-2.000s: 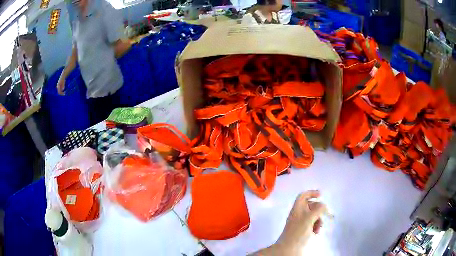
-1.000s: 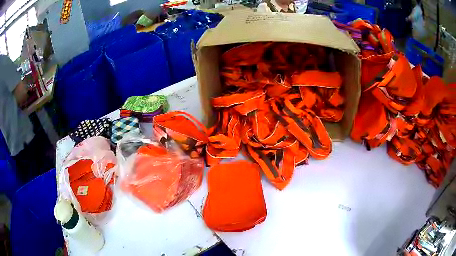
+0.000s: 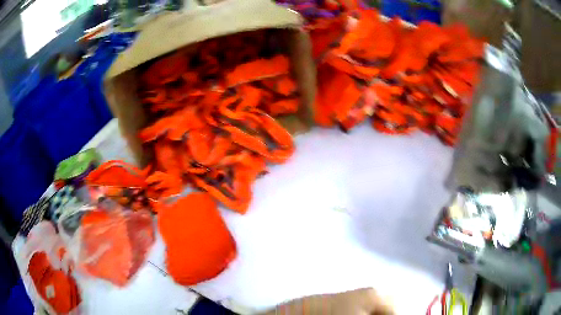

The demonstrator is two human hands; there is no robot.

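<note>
A blurred hand and forearm, which look like my left [image 3: 344, 303], enter along the bottom edge, mostly cut off; its fingers cannot be made out. My right hand is not in view. A stack of flat orange panels [image 3: 195, 239] lies on the white table, left of centre. Behind it a brown carton [image 3: 309, 80] lies open towards me. Orange loops [image 3: 200, 138] with dark strips fill it and spill out onto the table.
Clear bags with orange pieces [image 3: 117, 246] lie at the left, near a green item [image 3: 77, 164]. A heap of orange pieces [image 3: 393, 74] is behind right. The grey sewing machine [image 3: 495, 129] stands at the right, its metal needle area [image 3: 483, 218] bright. Scissors [image 3: 449, 298] lie below it.
The view has swung right, so the carton and panels sit further left and the machine and scissors show. The hand, absent one second ago, is at the bottom edge.
</note>
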